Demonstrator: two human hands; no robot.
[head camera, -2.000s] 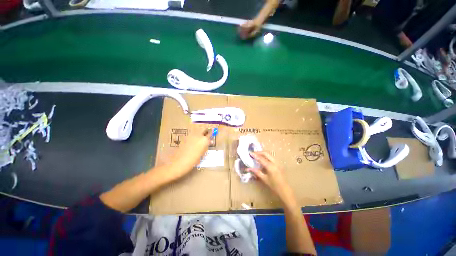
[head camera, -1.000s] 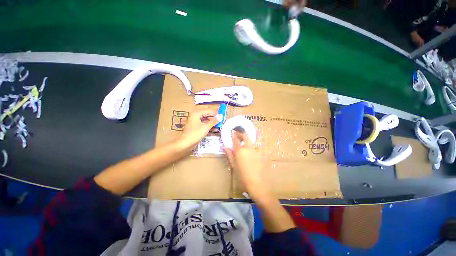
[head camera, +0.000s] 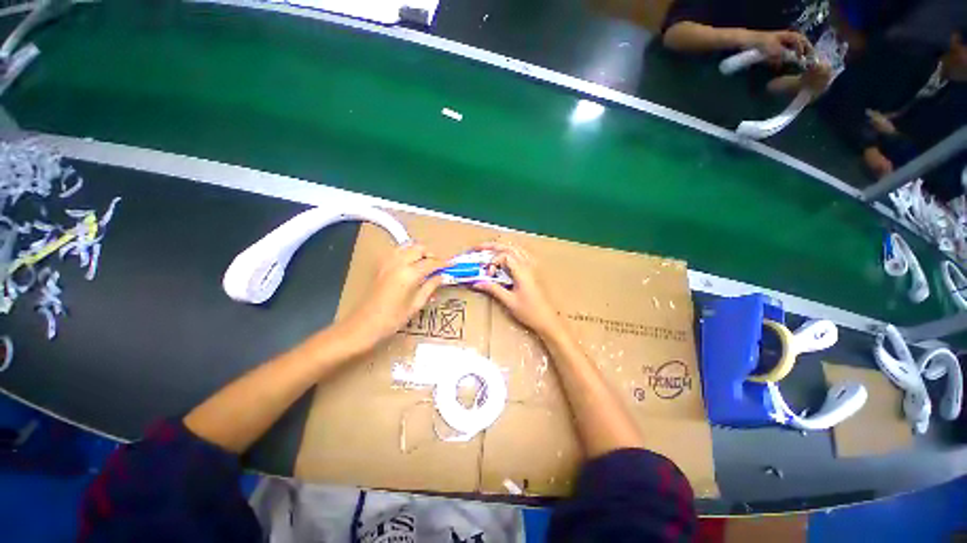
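Note:
An open white neck fan half (head camera: 490, 278) lies at the top of the cardboard sheet (head camera: 626, 414), with a blue battery (head camera: 461, 272) in it. My left hand (head camera: 405, 278) is at its left end, fingers on the housing and battery. My right hand (head camera: 522, 284) is closed around its wider right end. The linked curved white arm (head camera: 260, 274) extends left onto the black bench. The white tape roll (head camera: 470, 393) lies flat on the cardboard below my hands, over the edge of a white label (head camera: 424, 367).
A blue tape dispenser (head camera: 734, 361) with a yellowish roll stands right of the cardboard, with white arms beyond it. Liner scraps (head camera: 48, 228) heap at left. The green conveyor belt (head camera: 350, 117) runs behind. Other people's hands hold white units at upper right.
The battery has moved from my left fingers above the cardboard into the open housing. My right hand has let go of the tape roll and moved up to the housing.

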